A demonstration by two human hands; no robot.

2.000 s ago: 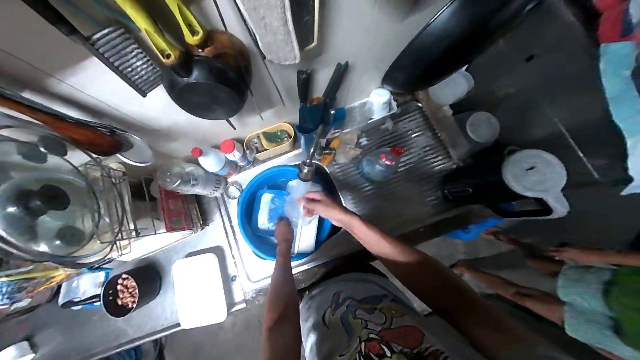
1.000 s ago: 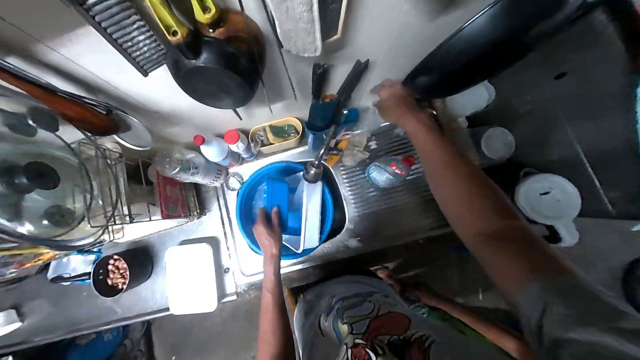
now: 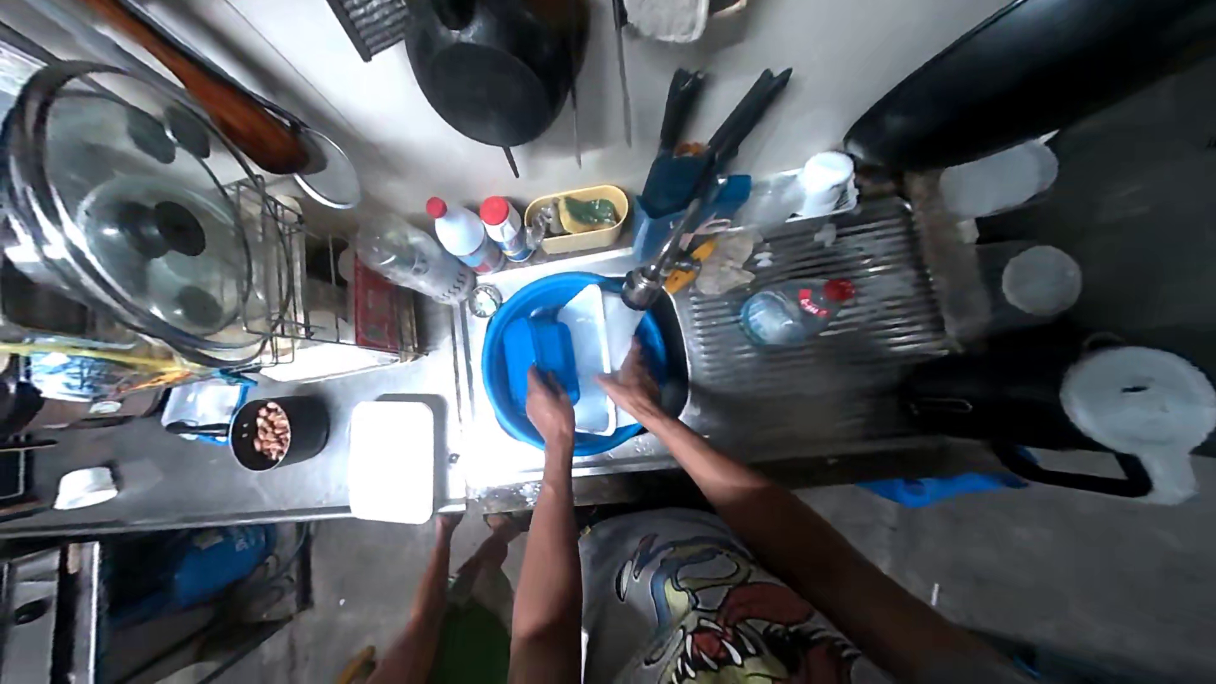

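A round blue plastic basin [image 3: 496,380] sits in the metal sink under the faucet [image 3: 644,285]. Inside it lie a blue plastic container [image 3: 546,350] and a white rectangular container [image 3: 591,328]. The fingers of my left hand [image 3: 549,408] are on the lower edge of the blue container; whether they grip it is hard to tell. My right hand [image 3: 631,383] is at the right side of the white container, fingers spread and partly hidden, so its hold is unclear.
Right of the basin, a plastic bottle [image 3: 784,315] lies on the ribbed drainboard [image 3: 836,380]. Bottles with red caps [image 3: 465,236] and a yellow tray [image 3: 613,237] stand behind. A white lid or tray [image 3: 391,461] and a pot [image 3: 309,429] are at left. Another person's legs [image 3: 432,589] show below the counter.
My right hand has come back from near the large black pan on the wall to the basin. My left hand stays at the blue container. Another person's limbs now show at lower left.
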